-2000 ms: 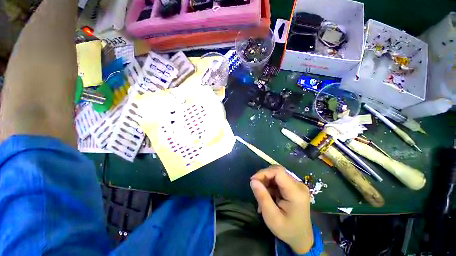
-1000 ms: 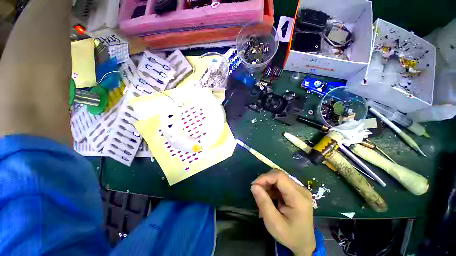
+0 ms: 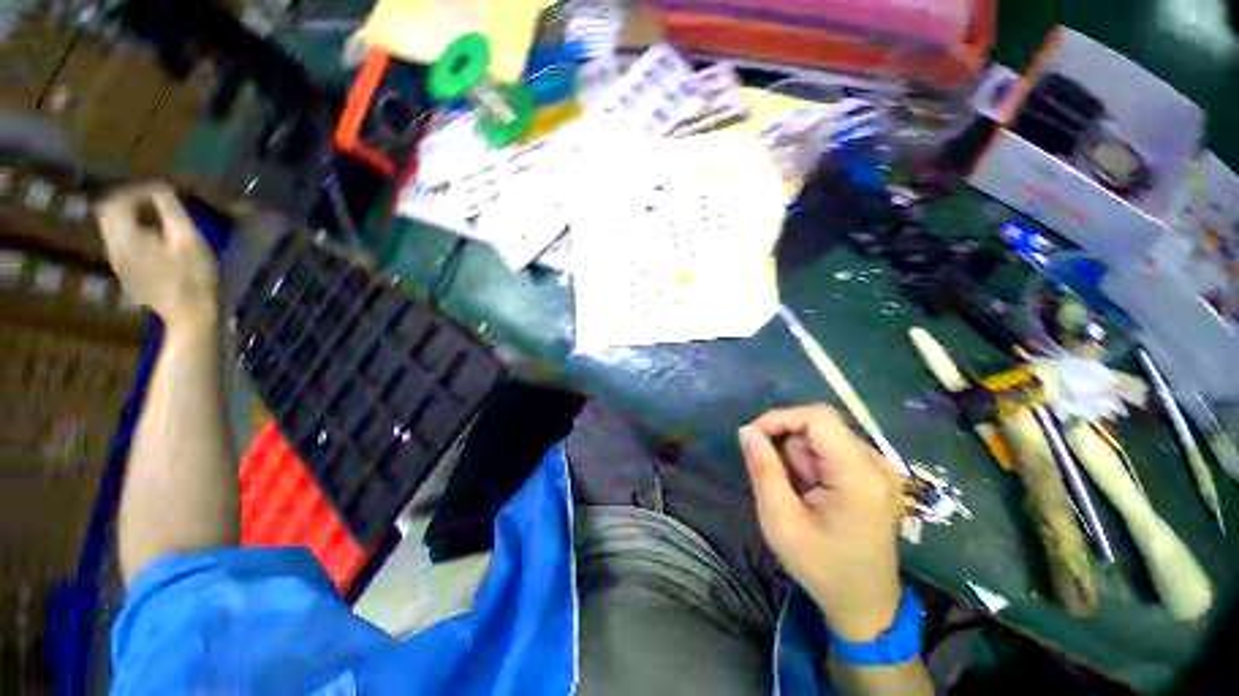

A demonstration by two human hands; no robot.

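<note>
The white-yellow sheet (image 3: 675, 252) with rows of tiny dark marks lies on the green bench in front of me. My right hand (image 3: 822, 496) is curled at the bench's front edge, thumb and fingertips together, with nothing visible in it. My left hand (image 3: 160, 252) is far out at the left, blurred, fingers bent, just beyond the upper left corner of the black compartment tray (image 3: 367, 388). Whether it holds anything cannot be seen. A thin pale stick (image 3: 845, 385) lies between the sheet and my right hand.
A brown-handled brush (image 3: 1049, 510) and a pale-handled tool (image 3: 1141, 524) lie at right. A green spool (image 3: 506, 112) and printed sheets (image 3: 510, 190) are behind left. White boxes (image 3: 1073, 184) stand at the back right. A red tray (image 3: 292, 503) sits below the black one.
The view has swung left, bringing the black compartment tray into full view. My left hand, out of the picture before, now shows at far left. My right hand keeps its curled shape.
</note>
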